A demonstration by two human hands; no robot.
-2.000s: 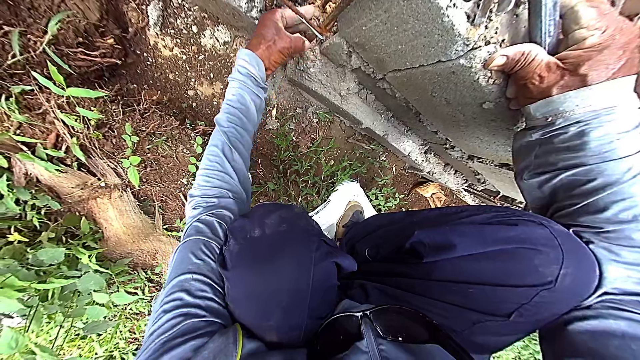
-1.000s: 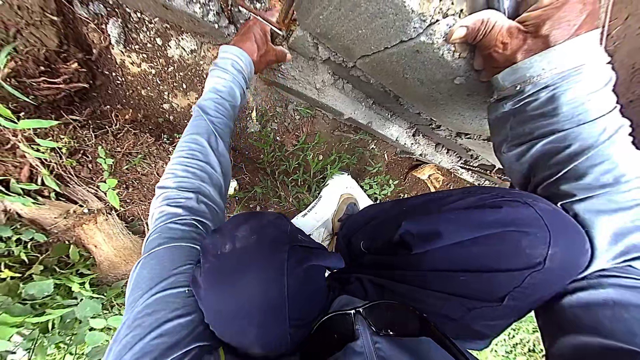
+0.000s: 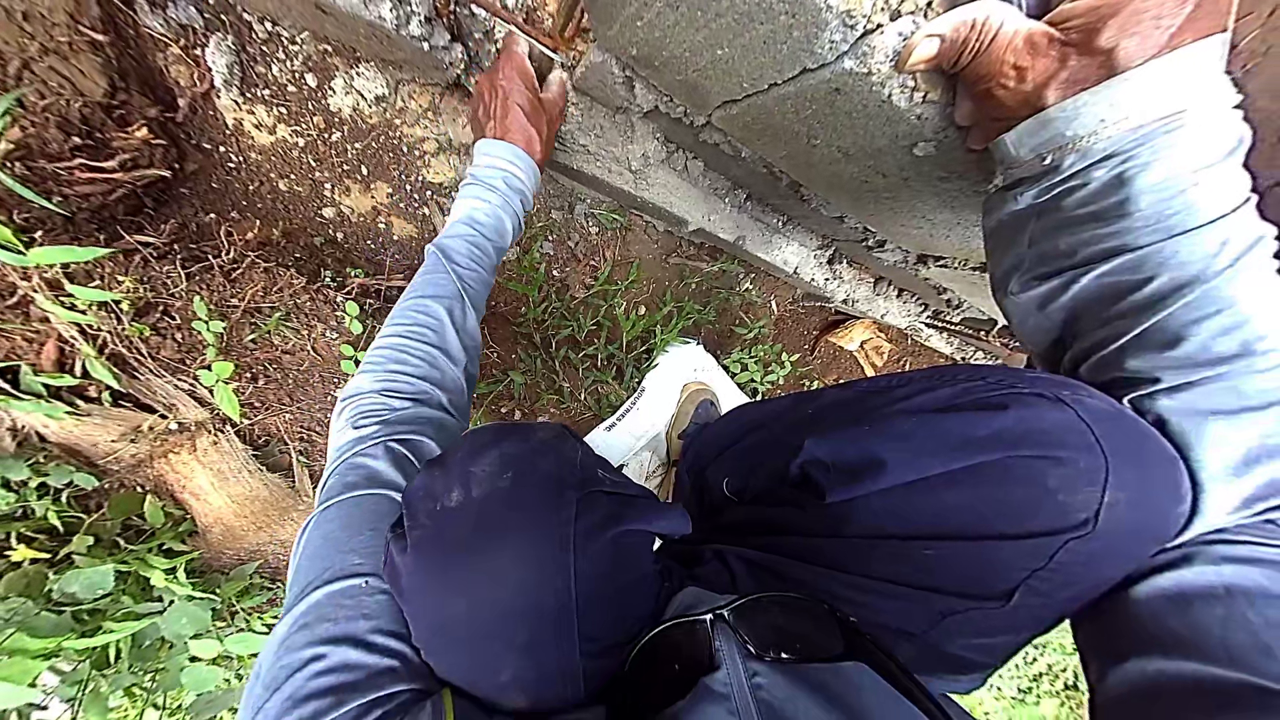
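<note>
My left hand reaches into a broken gap in a concrete block wall, at the top of the view. Its fingers are at a thin rod that looks like rusty metal; whether they grip it is hard to tell. At the top right my right hand is curled against the top of the wall, its thumb on the block. Part of a dark, smooth thing shows behind its fingers, cut off by the frame edge. A crack runs through the block between the hands.
A rough mortar ledge runs along the wall's foot. My shoe stands on a white printed sack. A cut root or stump and leafy plants lie at the left. Sunglasses hang at my chest.
The view has shifted a little. Less of the dark thing at my right hand shows than two seconds ago. Both hands stay at about the same places on the wall.
</note>
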